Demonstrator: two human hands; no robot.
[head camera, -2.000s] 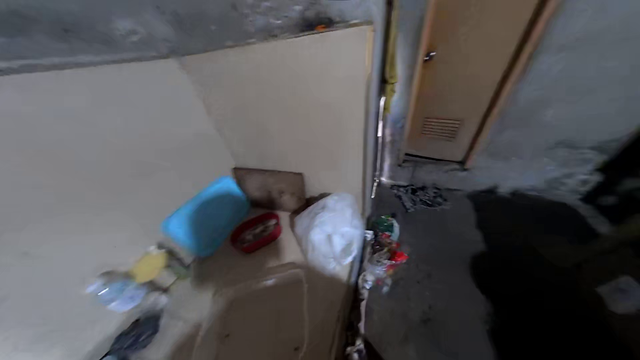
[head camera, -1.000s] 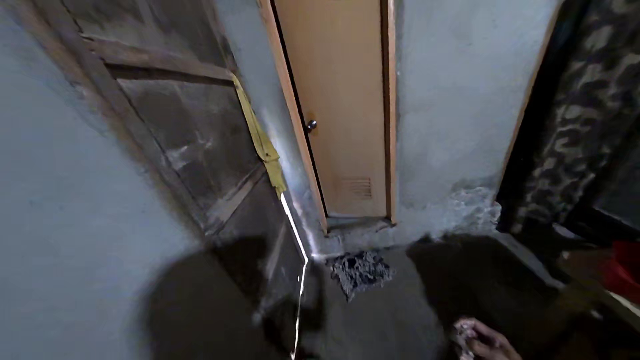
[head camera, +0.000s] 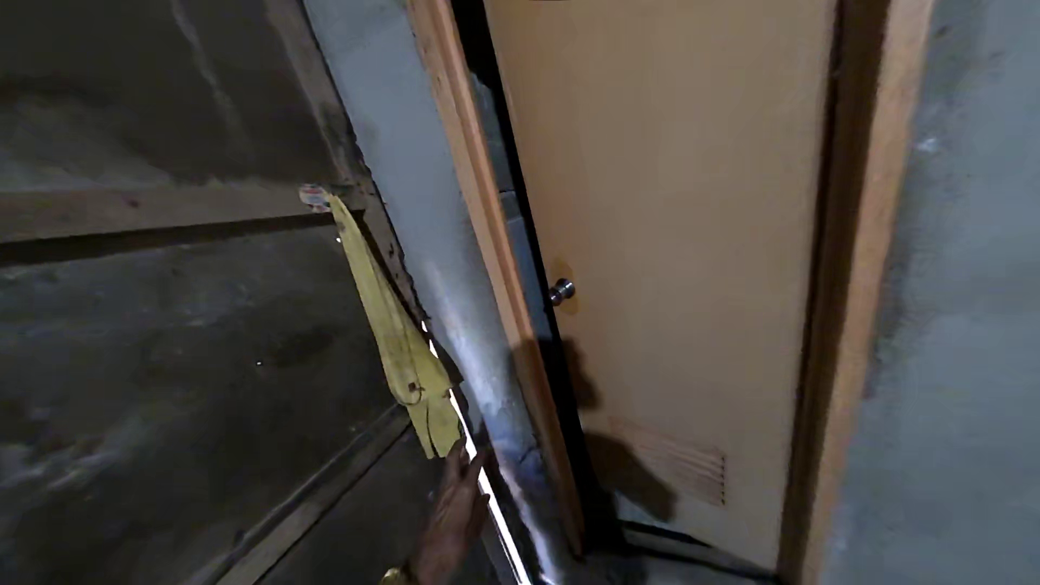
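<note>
My left hand (head camera: 457, 510), with a gold-coloured watch at the wrist, reaches up at the bottom centre. Its fingers are apart, just below a hanging yellow strip of cloth (head camera: 386, 325) and beside the bright gap at the edge of a dark wood-framed panel (head camera: 179, 349). I see nothing held in it; whether the fingertips touch the panel edge I cannot tell. The cloth hangs from the panel's crossbar, near its corner. My right hand is out of view.
A tan door (head camera: 674, 244) with a round metal knob (head camera: 561, 291) and a low louvred vent (head camera: 670, 459) stands in a wooden frame (head camera: 479, 187), a dark gap along its knob side. Grey-blue wall (head camera: 967, 341) lies to the right.
The view has swung from the table area to the doors and come nearer to them. My left hand has come into view by the panel edge; the hand at the lower right one second ago is gone.
</note>
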